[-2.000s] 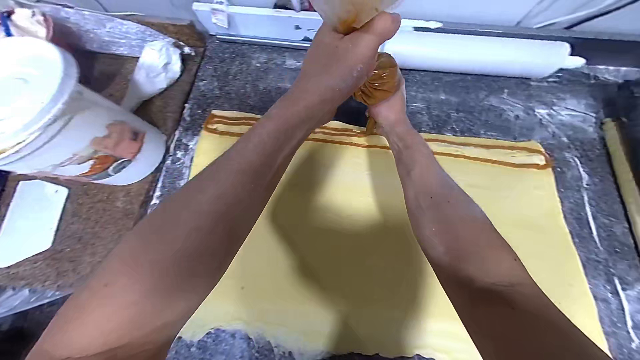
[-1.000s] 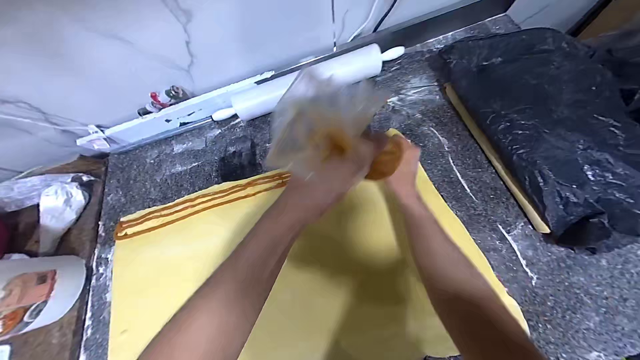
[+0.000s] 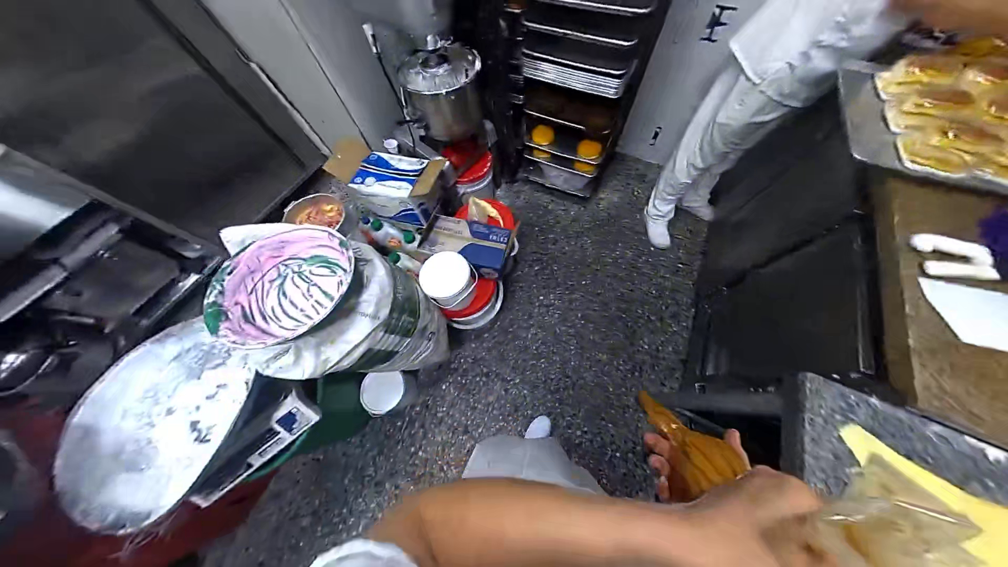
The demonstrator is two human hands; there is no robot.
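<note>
At lower right, a piping bag of brown filling (image 3: 697, 461) is held over the floor beside the speckled counter's corner. My left hand (image 3: 760, 516) closes around the bag's gathered upper part, and the loose clear plastic end (image 3: 898, 516) spreads to its right. Fingers of my right hand (image 3: 661, 465) show around the filled part; the rest of that hand is hidden behind the bag and my left forearm. The bag's narrow tip points up and left. A corner of the yellow dough sheet (image 3: 937, 480) lies on the counter (image 3: 835, 417), partly behind the plastic.
A person in white (image 3: 724, 118) stands at upper right near a tray of filled pastries (image 3: 945, 110). A tray rack (image 3: 579, 79) stands at the back. Left of the floor are a pink-smeared bowl (image 3: 283, 283), a large floury bowl (image 3: 153, 425), lidded buckets (image 3: 449, 277) and boxes (image 3: 468, 244).
The view has swung far to the left, from the counter to the floor and shelves. Both hands have moved with the bag from above the dough sheet to beside the counter's corner.
</note>
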